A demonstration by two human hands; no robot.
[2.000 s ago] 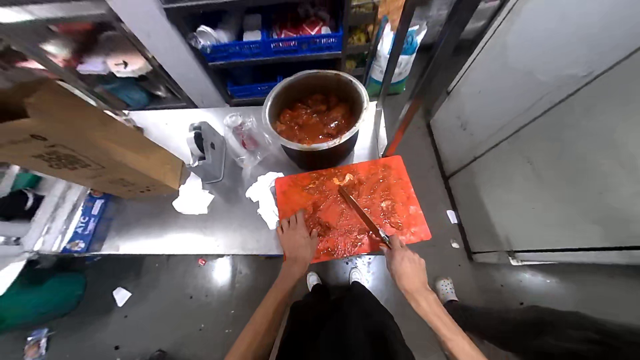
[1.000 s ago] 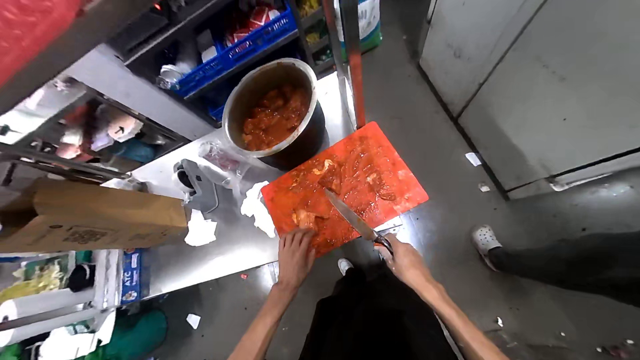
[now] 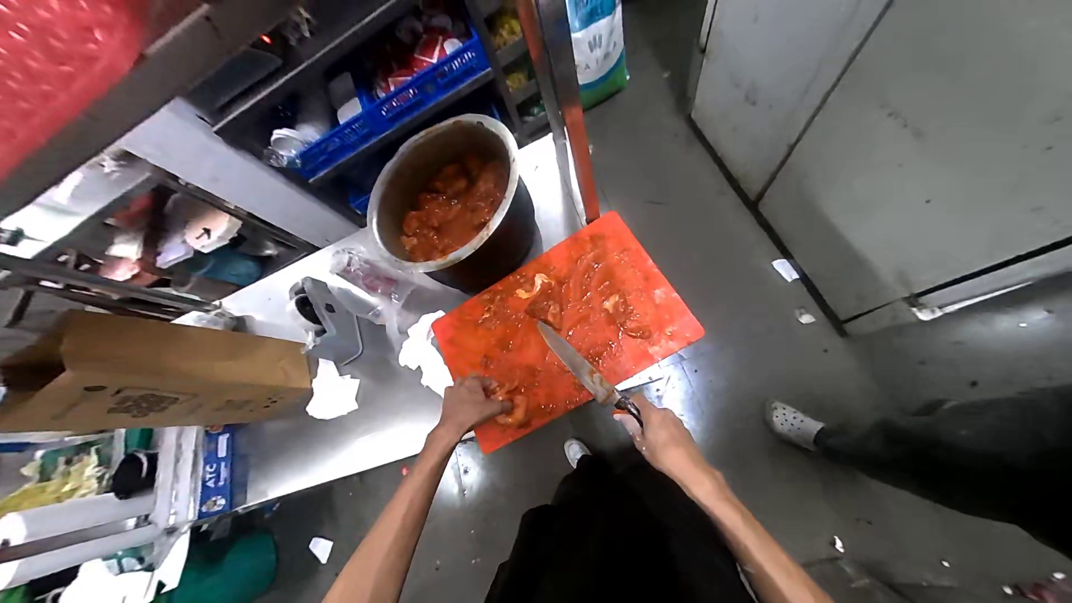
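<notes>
My right hand point(image 3: 657, 431) is closed around the dark handle of a kitchen knife point(image 3: 578, 362), at the near right edge of a red cutting board point(image 3: 662, 314). The knife's tip points to a piece of marinated meat point(image 3: 546, 310) on the board. At the near left corner, my left hand point(image 3: 473, 406) has its fingertips on another piece of marinated meat point(image 3: 512, 409); whether it grips the piece is hard to tell. Red marinade and small bits cover the board. Behind it stands a large metal pot point(image 3: 502, 226) holding red-sauced meat point(image 3: 452, 205).
Left on the steel table point(image 3: 368, 427) are crumpled white paper point(image 3: 333, 392), a grey tape dispenser point(image 3: 331, 318), a plastic bag point(image 3: 377, 280) and a cardboard box point(image 3: 184, 368). A metal post point(image 3: 574, 126) rises beside the pot. Another person's leg point(image 3: 938, 452) is at right.
The view has turned and shifted, so the board and pot appear tilted. The knife stays in my right hand. My left hand remains at the board's near left corner.
</notes>
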